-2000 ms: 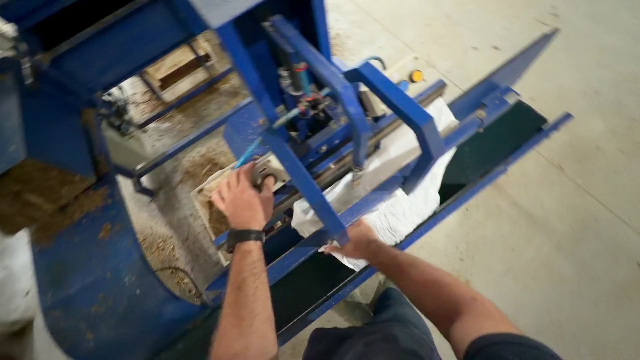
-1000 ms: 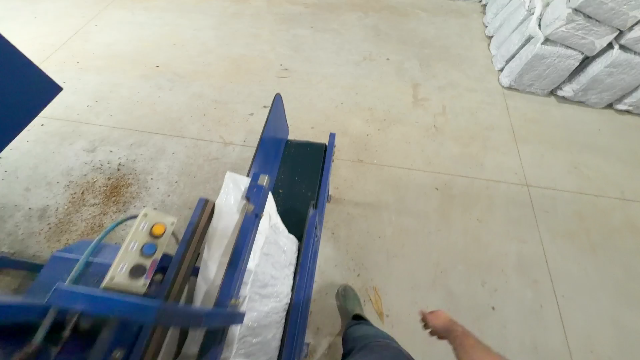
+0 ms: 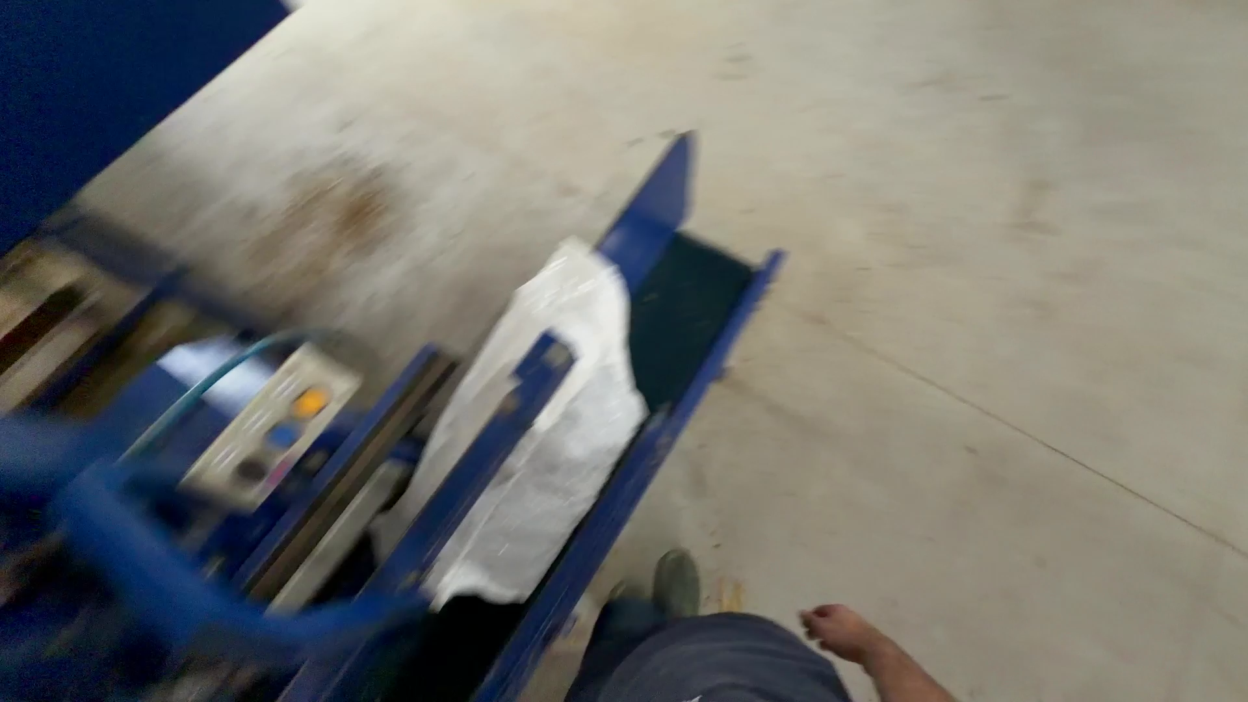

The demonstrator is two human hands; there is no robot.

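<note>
My right hand (image 3: 837, 629) hangs low at the right over the concrete floor, fingers curled, touching nothing; whether anything is inside the fingers does not show. My left hand is out of view. Left of my body a white plastic sack (image 3: 561, 458) lies on the dark green belt (image 3: 687, 312) of a blue conveyor, under a blue metal bar (image 3: 478, 458). Beside the sack, at the left, is a beige control box (image 3: 278, 424) with orange, blue and dark buttons.
A blurred blue tubular frame (image 3: 166, 595) fills the lower left. A large blue panel (image 3: 107, 88) stands at the upper left. Brown debris (image 3: 341, 210) is scattered on the concrete floor (image 3: 926, 292). The conveyor's raised blue side plate (image 3: 653, 210) marks its far end.
Two seconds ago both my hands were at the machine; my left hand is now out of view and my right hand is off the machine. Since one second ago, the view has swung back toward the machine.
</note>
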